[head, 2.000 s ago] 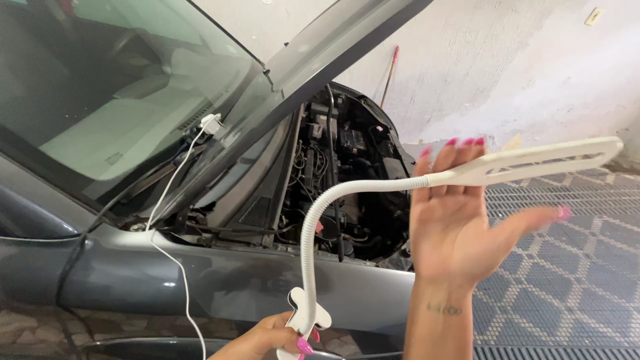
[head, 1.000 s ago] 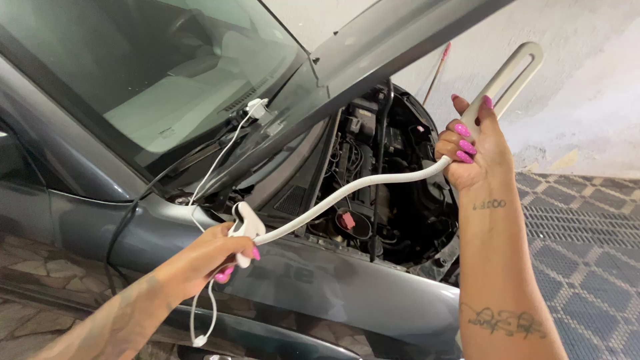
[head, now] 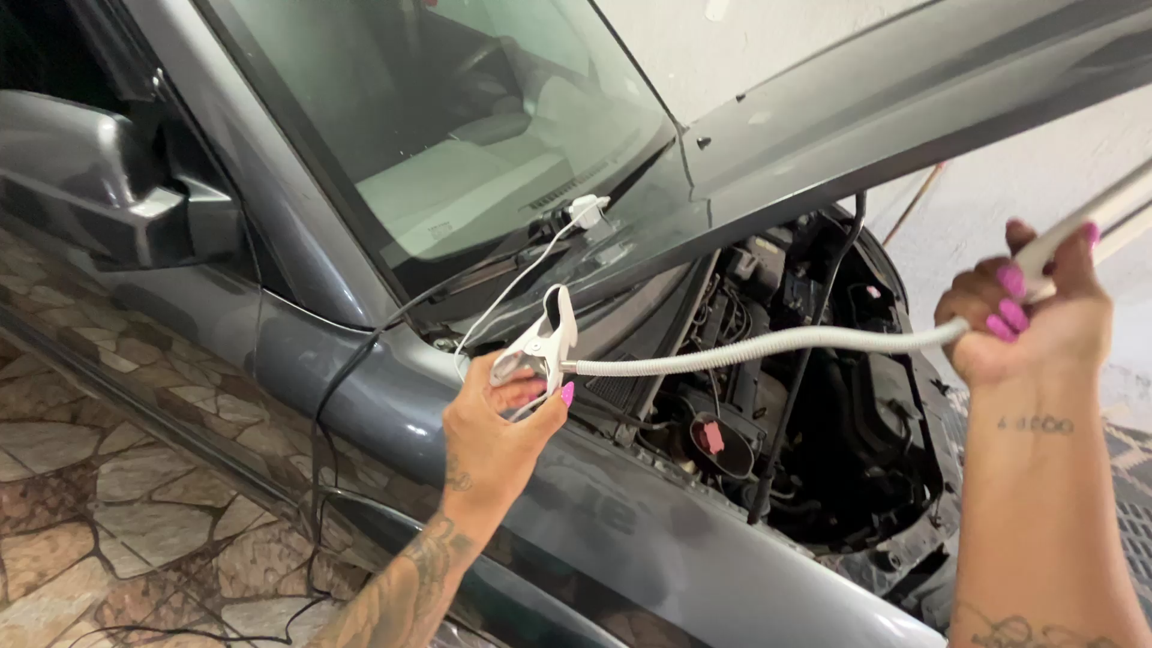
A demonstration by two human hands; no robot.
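My left hand [head: 504, 409] grips the handles of a white spring clamp [head: 540, 346], the base of a clip-on lamp, above the car's fender. From the clamp a ribbed white gooseneck [head: 765, 349] runs right, across the engine bay, to my right hand [head: 1035, 306]. That hand is closed around the lower part of the white lamp head [head: 1111, 216], which runs out of view at the upper right. A white cord hangs by the clamp and leads up to a white power adapter [head: 587, 211] at the base of the windshield.
The dark grey car's hood [head: 810, 117] stands raised over the engine bay [head: 774, 378]. The side mirror [head: 99, 189] is at the left. A black cable [head: 322, 432] hangs over the fender down to the stone floor [head: 135, 522]. A pale wall stands behind.
My right hand, open under the lamp head two seconds ago, has closed around it. My left hand and the clamp are raised from their earlier place. The view has shifted toward the mirror.
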